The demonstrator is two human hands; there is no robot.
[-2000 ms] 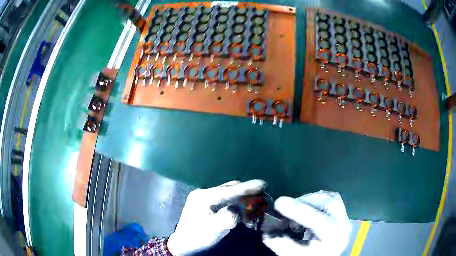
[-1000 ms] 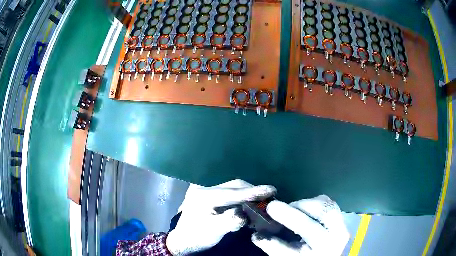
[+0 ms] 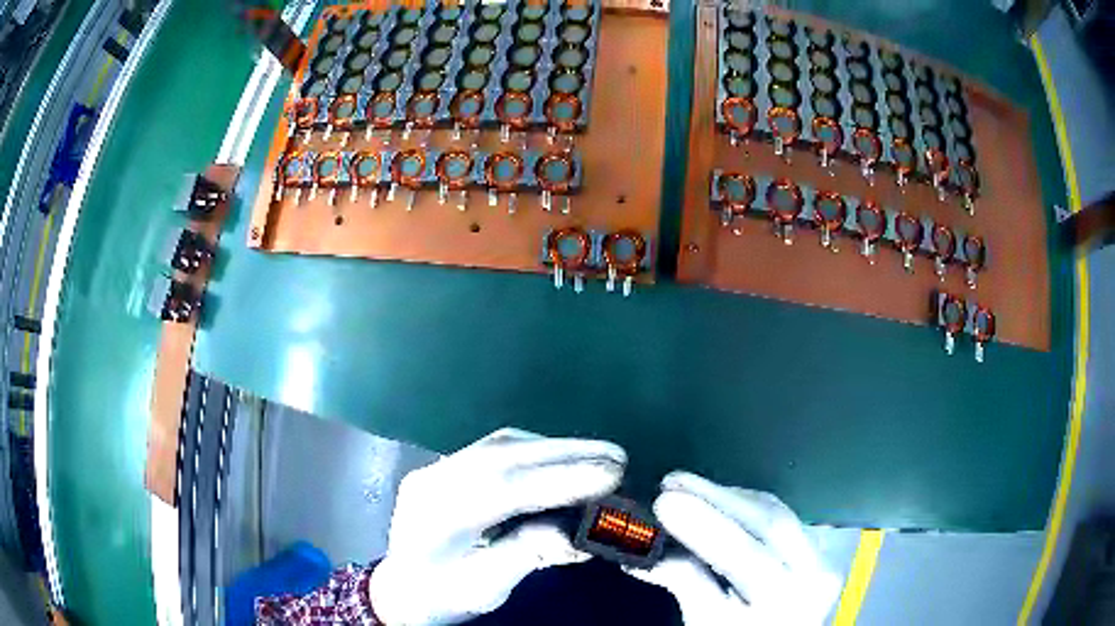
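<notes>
An assembled inductor (image 3: 621, 531) is a dark grey boxy block with ribbed copper in its side window, at the lower middle. My left hand (image 3: 495, 520) in a white glove holds its left side between thumb and fingers. My right hand (image 3: 746, 550) in a white glove is at its right side, fingers touching or very near the block. The fingers hide the block's ends, and its leads do not show.
The left carrier board (image 3: 404, 230) and right carrier board (image 3: 795, 275) bear rows of grey cores, the nearer ones with copper coils. A narrow carrier strip (image 3: 169, 410) at left holds three finished blocks (image 3: 190, 253). A blue object (image 3: 279, 585) lies lower left.
The block has turned so its copper side window faces the camera. My left hand has shifted left. My right fingers no longer cover the block's face.
</notes>
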